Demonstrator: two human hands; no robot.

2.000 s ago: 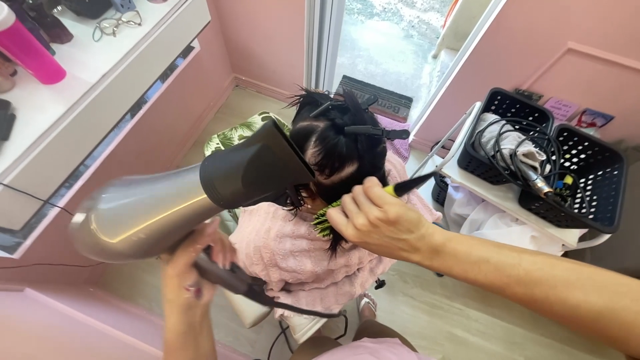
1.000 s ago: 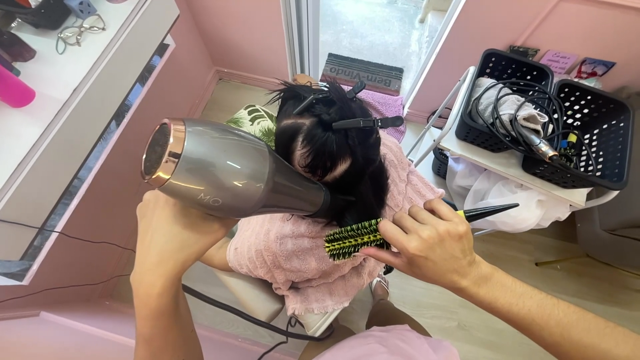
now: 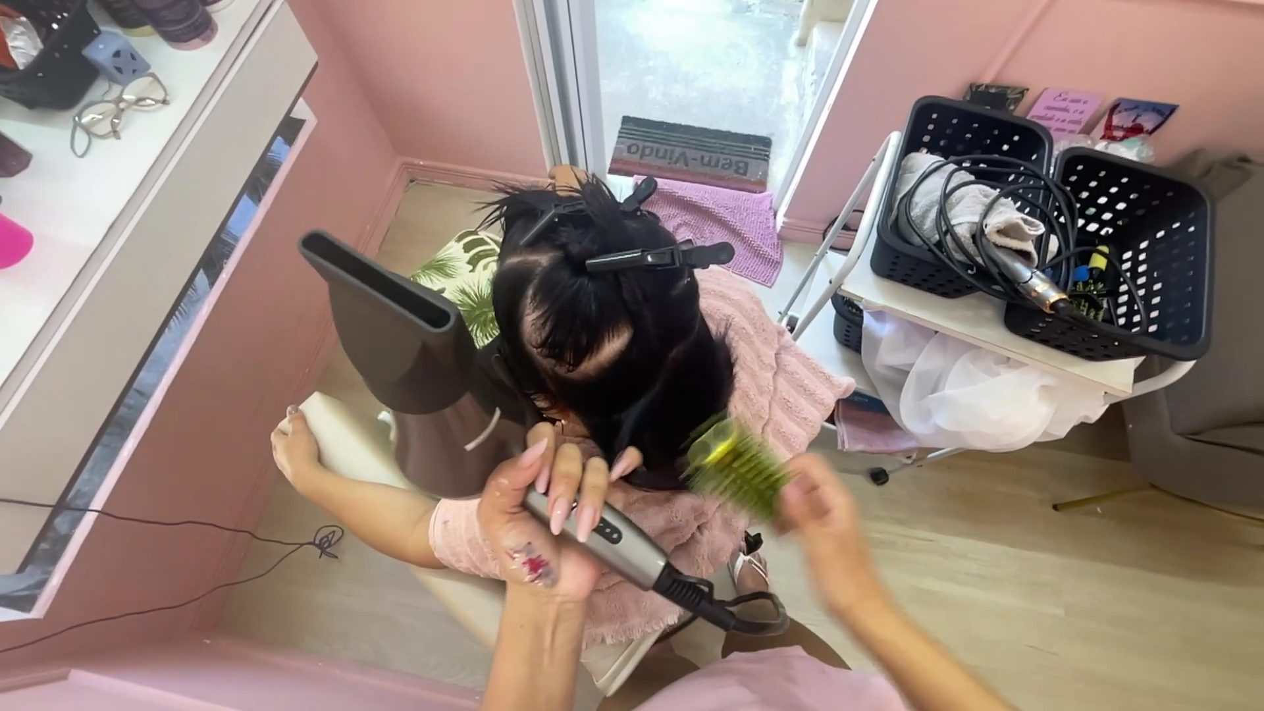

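A seated person with black hair (image 3: 681, 346) sectioned by black clips (image 3: 660, 258) has a pink towel (image 3: 770, 346) around the shoulders. My left hand (image 3: 558, 513) grips the handle of a grey hair dryer (image 3: 434, 415) at the left of the head; its flat black nozzle (image 3: 385, 296) points up and left, away from the hair. My right hand (image 3: 825, 528), blurred, holds a yellow-green round hair brush (image 3: 736, 464), bristles close to the hair ends at the lower right of the head. The brush's handle is hidden.
Black baskets (image 3: 1136, 257) with a coiled cable and a grey cloth stand on a white trolley (image 3: 997, 326) at the right. A white counter (image 3: 178, 128) with eyeglasses (image 3: 120, 107) runs along the left. The seated person's forearm (image 3: 375, 513) rests on a chair arm. A thin cord (image 3: 227, 533) hangs at the lower left.
The dryer's nozzle has swung away from the hair to point up and left, its handle now across my left palm. The brush has turned in my right hand, with its bristled end up and left.
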